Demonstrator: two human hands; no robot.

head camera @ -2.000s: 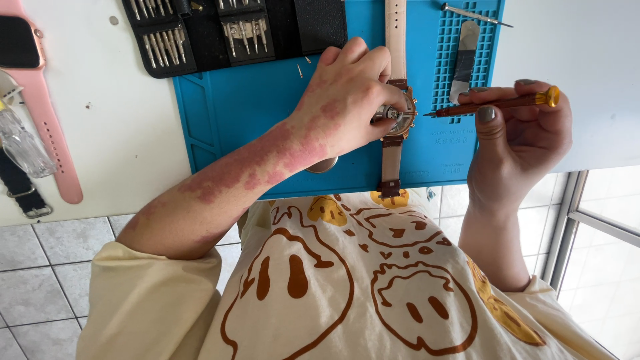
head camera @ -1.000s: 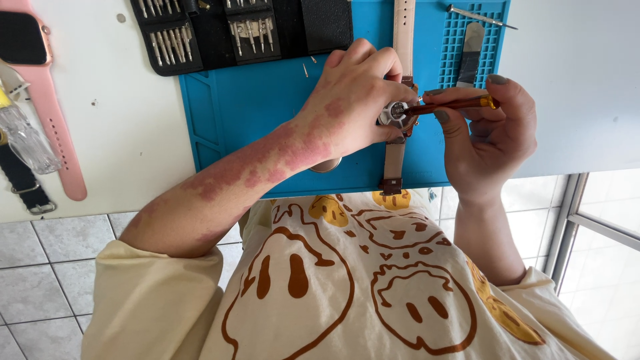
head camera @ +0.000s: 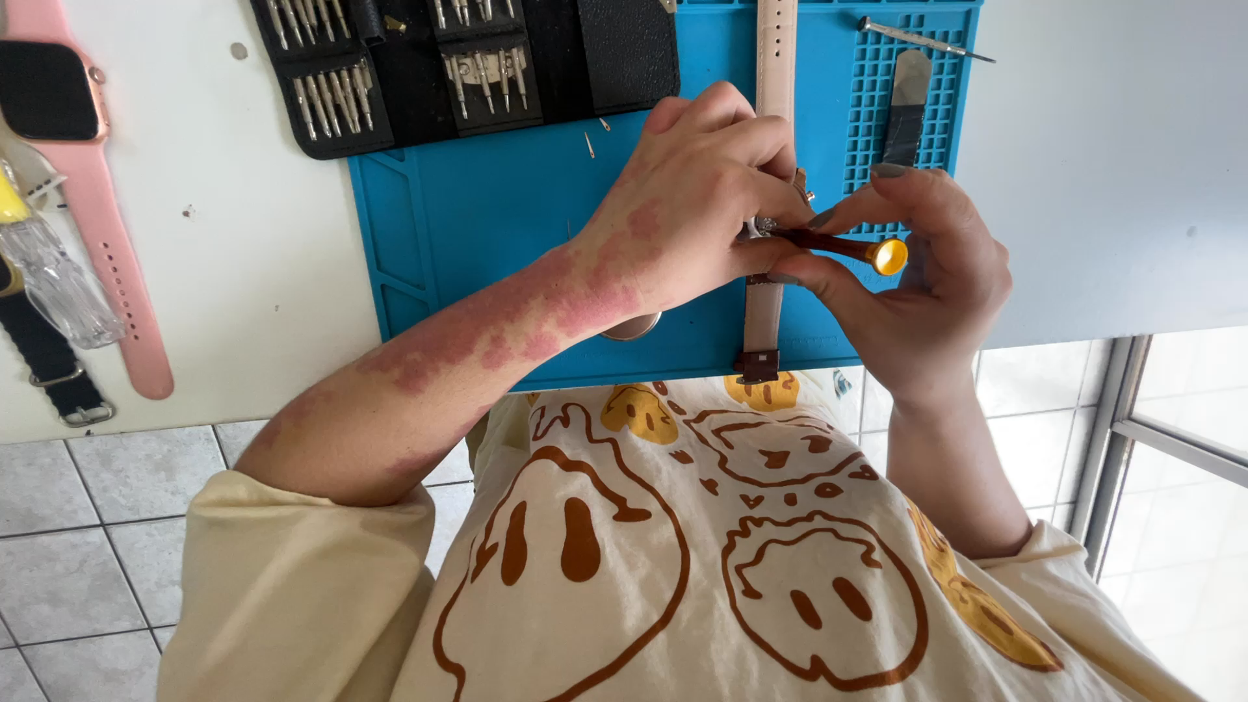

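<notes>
On a blue silicone work mat point(head camera: 487, 244) lies a wristwatch whose pale leather strap point(head camera: 776, 58) runs up and down the view. My left hand point(head camera: 697, 195) is closed around the watch case, which it mostly hides. Between the thumb and fingers of my right hand point(head camera: 926, 253) is a slim dark red precision screwdriver point(head camera: 838, 244) with a yellow end cap. It slants toward the watch case beside my left fingertips; its tip is hidden. A round metal piece point(head camera: 632, 327) shows partly below my left wrist.
A black tool case with bits point(head camera: 336, 97) lies at the upper left, near two tiny pins point(head camera: 589, 144). At the right are a metal screwdriver point(head camera: 926, 41) and a flat pry blade point(head camera: 909, 107). A pink-banded smartwatch point(head camera: 107, 214), clear plastic wrap and a black strap point(head camera: 49, 351) lie far left.
My right hand has brought the screwdriver left from beside the watch to the watch case, and its handle now tilts with the cap toward the camera. My left hand has stayed on the watch.
</notes>
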